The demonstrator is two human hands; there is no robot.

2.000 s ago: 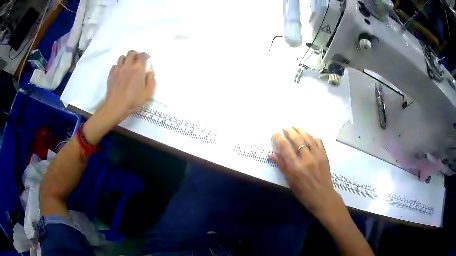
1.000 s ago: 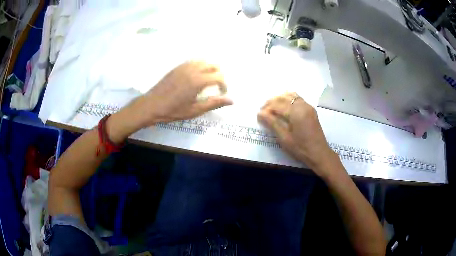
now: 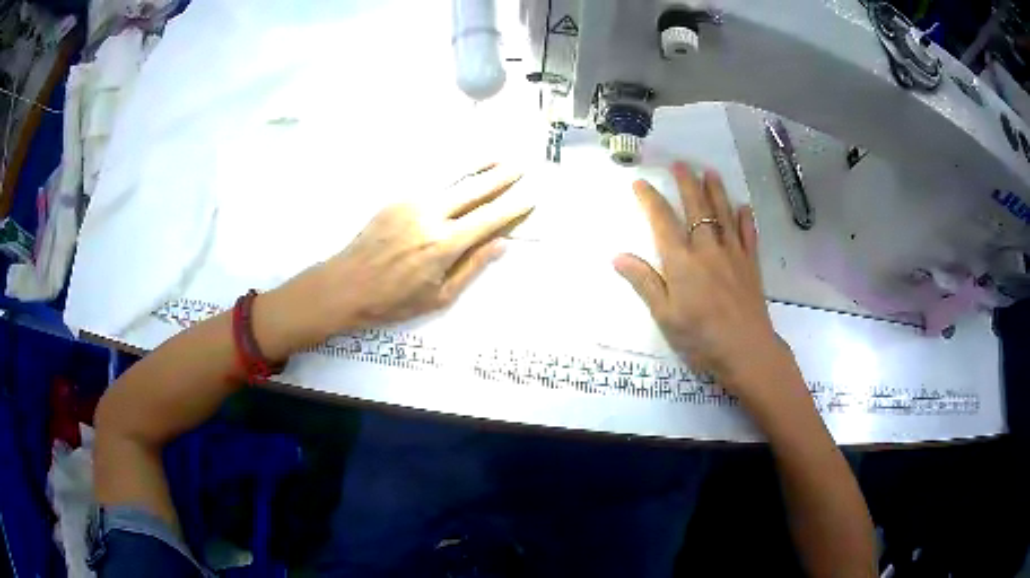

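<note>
White fabric [image 3: 565,265] lies on the white table below the needle, overexposed, its edges hard to tell from the table. My left hand [image 3: 435,248] lies palm down with fingers apart, left of and below the presser foot [image 3: 555,142]. My right hand [image 3: 706,265] lies flat with fingers spread, right of and below the presser foot. Neither hand grips anything that I can see. The white sewing machine [image 3: 779,57] stands above and to the right of my hands.
Dark snips [image 3: 790,175] lie on the machine bed. A pink scrap [image 3: 954,307] is at the machine's right end. A white lamp tube [image 3: 479,51] hangs left of the needle. A printed ruler [image 3: 587,373] runs along the front edge. Blue bin [image 3: 23,390] with white cloth at left.
Both hands have moved up toward the needle area and flattened with fingers spread; before, they were curled near the ruler. The view has shifted, with the machine now further left.
</note>
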